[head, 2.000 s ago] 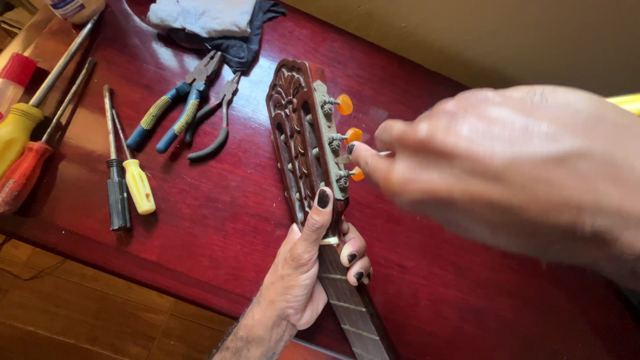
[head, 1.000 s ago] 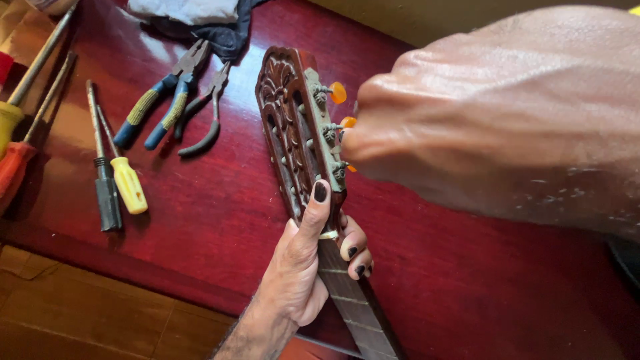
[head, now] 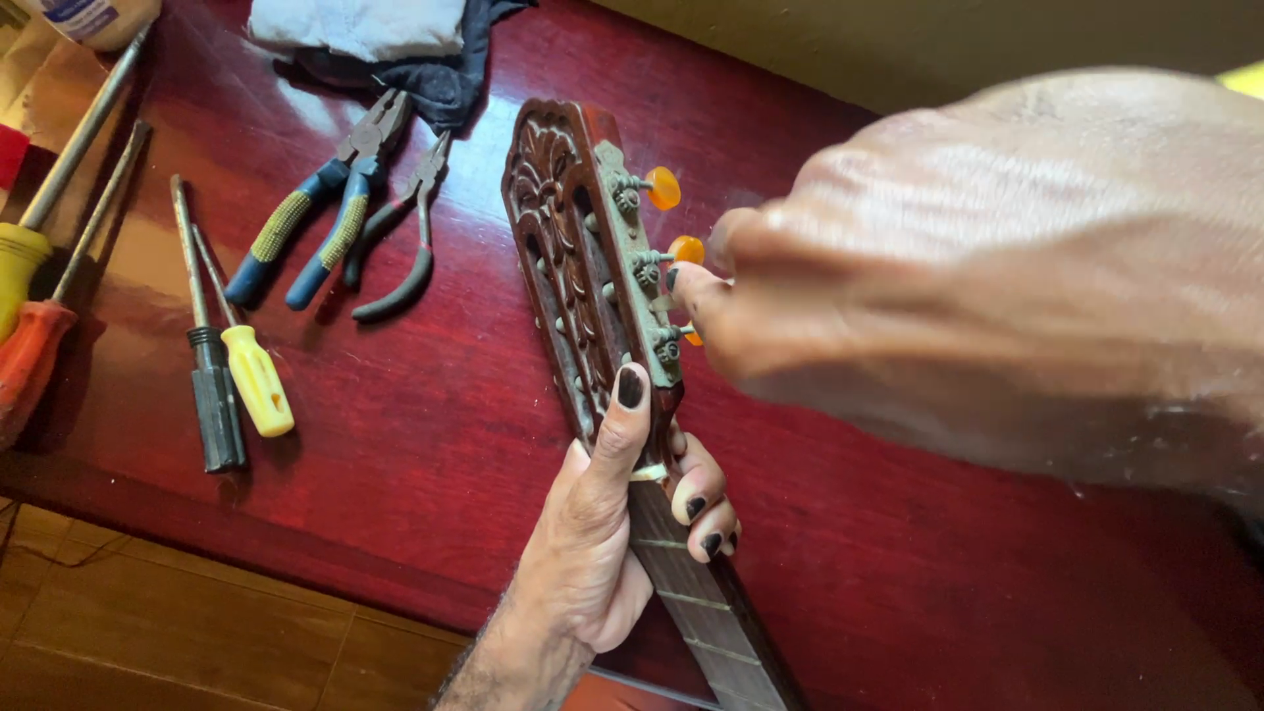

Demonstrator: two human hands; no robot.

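Note:
My left hand (head: 602,513) grips a guitar neck (head: 706,602) just below the carved wooden headstock (head: 553,197), its thumb on the back end of the headstock's slots and its fingers round the far side near the pale nut (head: 648,473). A dull metal tuning machine plate (head: 632,257) with orange buttons (head: 664,188) runs along the headstock's right edge. My right hand (head: 948,267), blurred, reaches in from the right with curled fingers beside the middle and lower buttons. Whether those fingers hold anything is hidden.
On the red wooden table (head: 444,474) lie combination pliers (head: 316,217), smaller pliers (head: 410,232), a black-handled screwdriver (head: 217,405), a yellow-handled one (head: 259,385) and larger screwdrivers (head: 30,365) at the left. Folded cloths (head: 365,35) and a container (head: 99,20) stand behind.
My right hand has shifted about the tuning buttons; the middle one, largely covered a second ago, shows more now. My left hand keeps its grip on the neck.

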